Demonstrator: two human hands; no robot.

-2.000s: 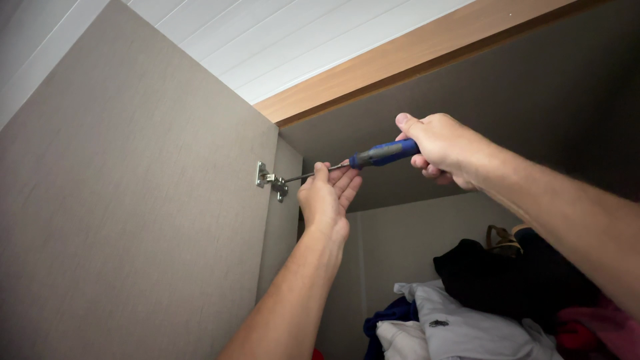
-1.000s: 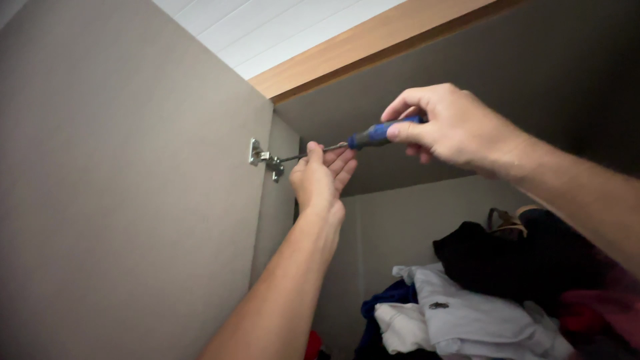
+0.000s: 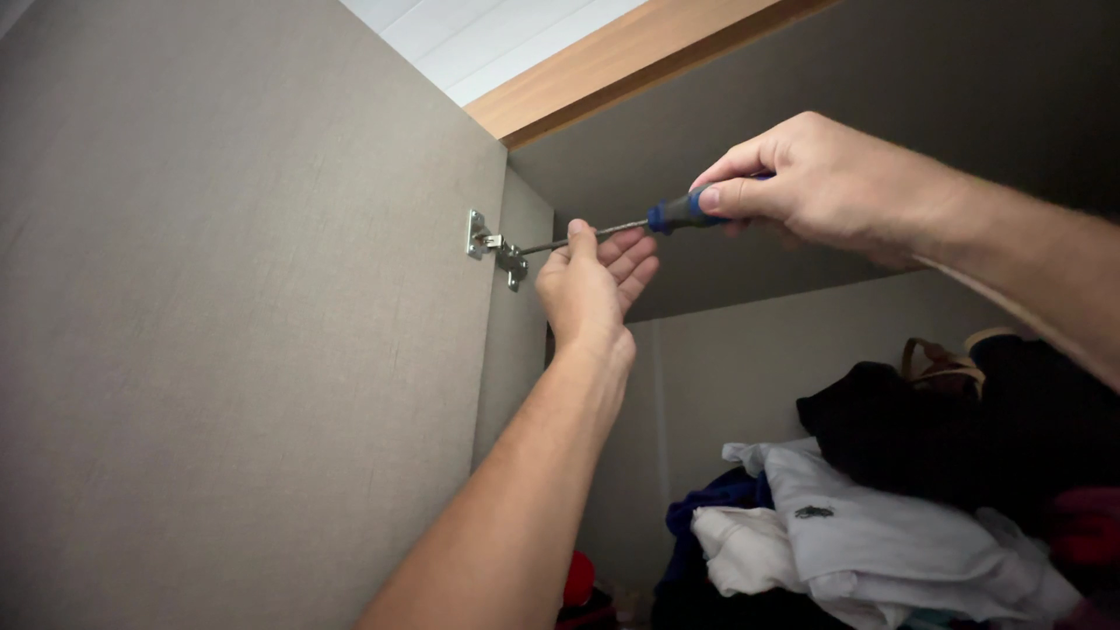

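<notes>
A screwdriver with a blue and dark handle (image 3: 678, 213) slants down leftward, its tip at a metal cabinet hinge (image 3: 510, 259). My right hand (image 3: 787, 179) grips the handle's rear part, thumb along its side. My left hand (image 3: 595, 276) steadies the shaft between thumb and fingers, its other fingers spread behind. The hinge joins the grey cabinet door (image 3: 262, 332) to the inner side panel (image 3: 516, 350). Which screw the tip meets is too small to tell.
A wooden trim (image 3: 604, 66) runs along the cabinet's top edge under white ceiling boards. Inside, at lower right, lie a light grey garment (image 3: 875, 525), black cloth (image 3: 901, 429) and a white cloth (image 3: 748, 547). A red object (image 3: 578, 579) sits low beside my left forearm.
My right hand has changed its hold on the screwdriver handle, from wrapped round its rear end to thumb and fingers along it. My left hand remains at the shaft.
</notes>
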